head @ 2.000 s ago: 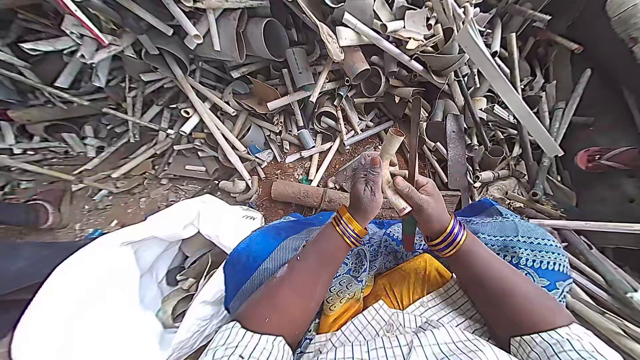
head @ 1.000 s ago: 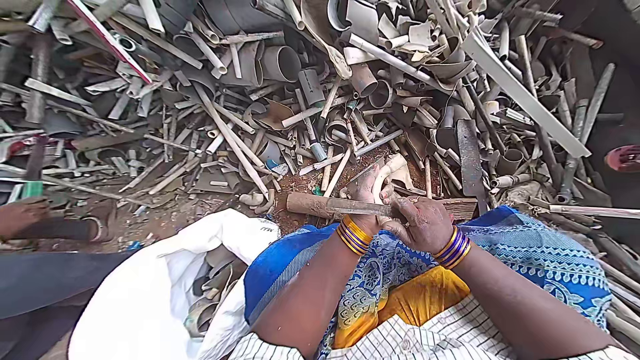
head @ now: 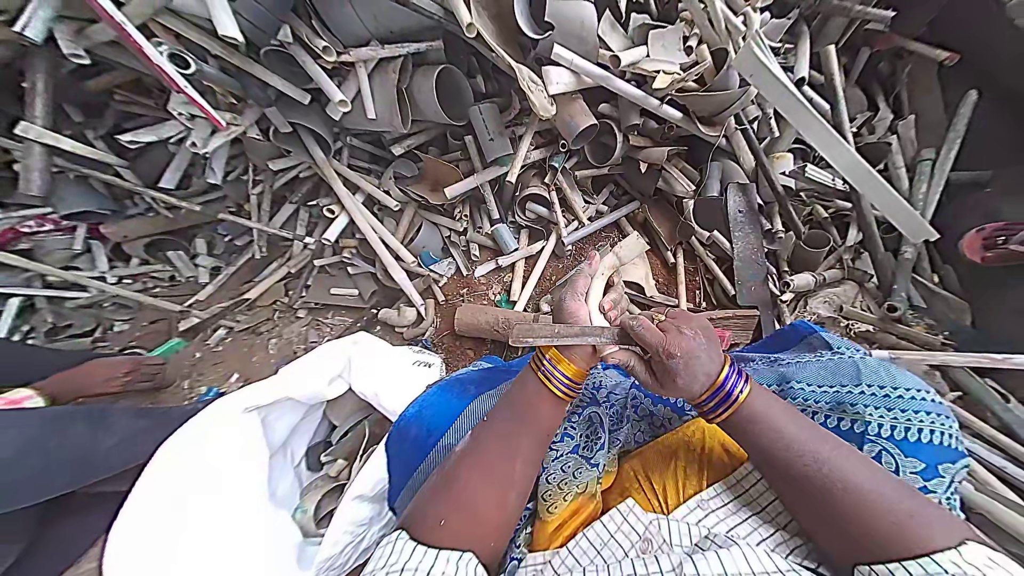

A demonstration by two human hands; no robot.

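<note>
Above my lap, my left hand (head: 578, 308) grips a cream-coloured plastic pipe piece (head: 616, 262), whose wider end points up and to the right. My right hand (head: 680, 352) is closed around a flat metal blade (head: 560, 334), which lies across the lower part of the pipe piece and points left over my left wrist. A reddish bit, perhaps the tool's handle, shows beside my right fingers. Behind both hands a round wooden log (head: 488, 322) lies crosswise on the ground. The contact between blade and pipe is partly hidden by my fingers.
A large heap of scrap plastic pipes (head: 376, 200) spreads ahead. At my left stands an open white sack (head: 216, 448) with pipe pieces inside. A co-worker's hand (head: 112, 376) is at the far left, near something green. A flat dark strip (head: 750, 248) stands right of the log.
Two seconds ago the pipe piece stood upright between my hands with the blade pointing down; now the blade lies crosswise over it. The co-worker's hand at the left has moved lower.
</note>
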